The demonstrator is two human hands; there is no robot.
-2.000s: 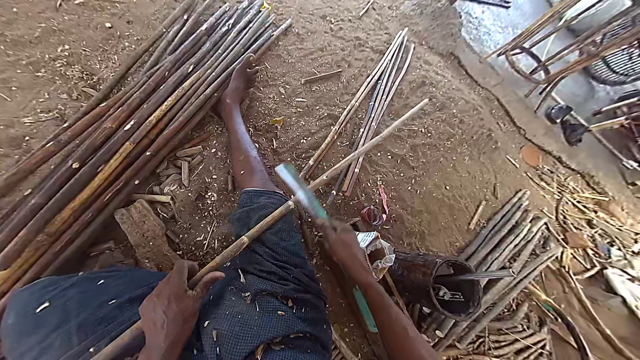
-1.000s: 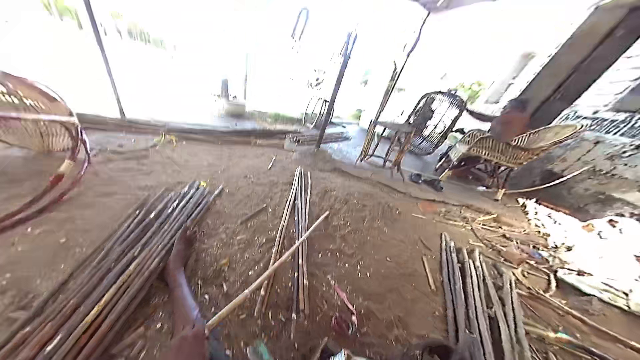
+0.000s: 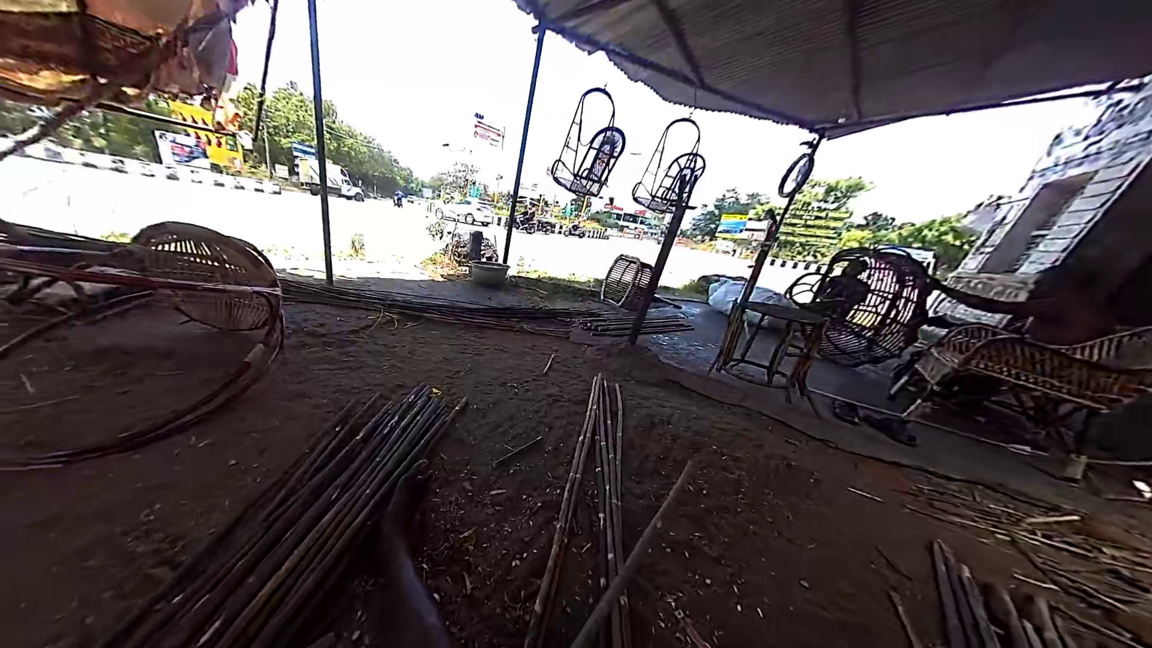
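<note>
Neither of my hands shows in the frame of now. A single cane pole (image 3: 637, 549) rises at a slant from the bottom edge; whatever holds its lower end is out of view. Behind and left of it, several thin poles (image 3: 576, 477) lie on the ground in a narrow bundle. A larger bundle of dark poles (image 3: 333, 513) lies at the left, against my bare foot (image 3: 409, 490). The bladed tool seen earlier is hidden or outside the frame.
A cane hoop frame (image 3: 256, 360) stands left. Ahead are metal posts (image 3: 321, 144) and hanging chair frames (image 3: 589, 144). At right are a stool (image 3: 783, 315), a round chair (image 3: 873, 306), a person's arm (image 3: 981, 300) by a cane seat (image 3: 1035, 355), and short sticks (image 3: 963, 594).
The view has tipped up strongly toward the road. Both hands and the bladed tool, visible two seconds ago with the left hand on the pole, have dropped out of sight.
</note>
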